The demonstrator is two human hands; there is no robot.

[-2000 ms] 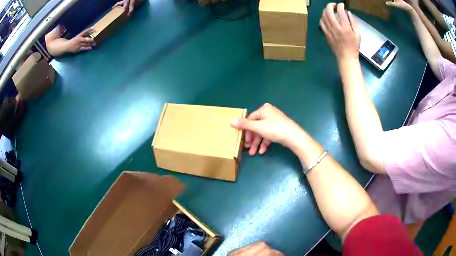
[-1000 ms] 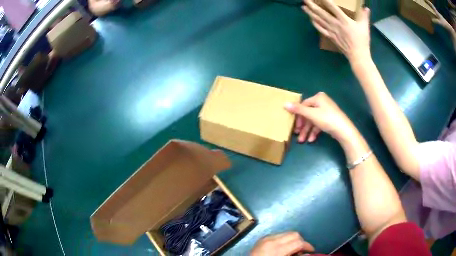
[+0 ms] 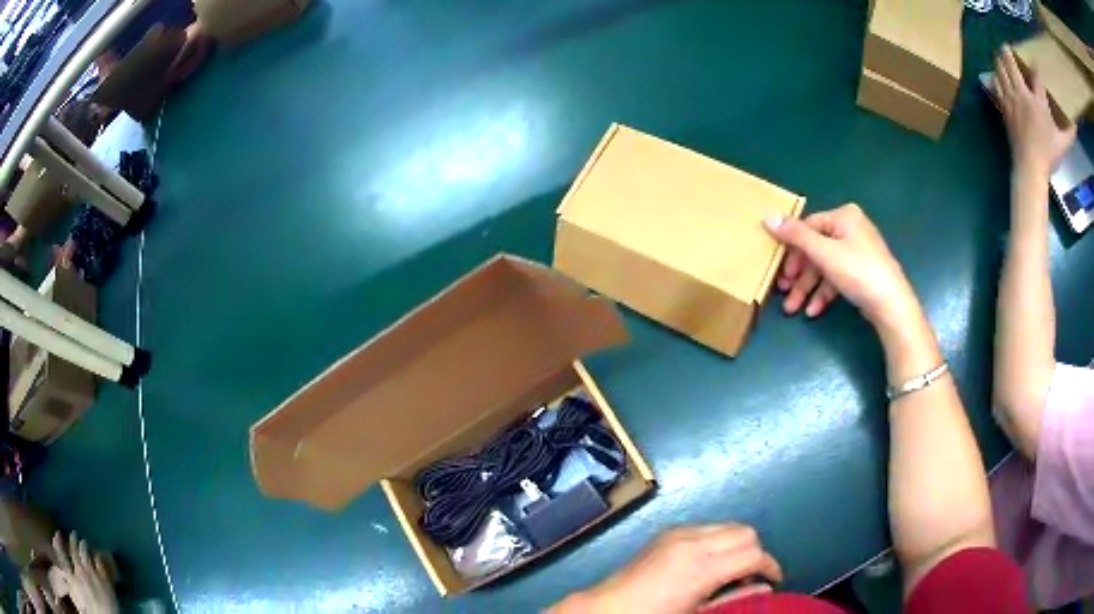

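A closed brown carton [image 3: 678, 228] sits on the dark-green table in front of me. My right hand [image 3: 828, 258] holds its right end, thumb on the lid edge and fingers down beside the end wall. Nearer to me is an open carton [image 3: 402, 528] with its lid [image 3: 420, 372] raised. Inside lie a black bundled cable [image 3: 486, 480], a dark power adapter [image 3: 564, 513] and a shiny clear bag [image 3: 490, 546] at the near left. My left hand [image 3: 684, 570] is low at the bottom edge, fingers bent over something dark; its grip is unclear.
Two stacked cartons [image 3: 909, 72] stand at the upper right. Beyond them, a neighbour in pink has a hand [image 3: 1032, 114] by another carton [image 3: 1062, 72] over the scale [image 3: 1071, 186]. Metal frame bars [image 3: 72, 330], black cables and cartons line the left. Another person's hands [image 3: 66, 582] show bottom left.
The view has swung left, so the table things sit farther right. The open carton's contents show more fully. The neighbour's hand has gone from the stacked cartons to the scale. My right hand stays on the closed carton.
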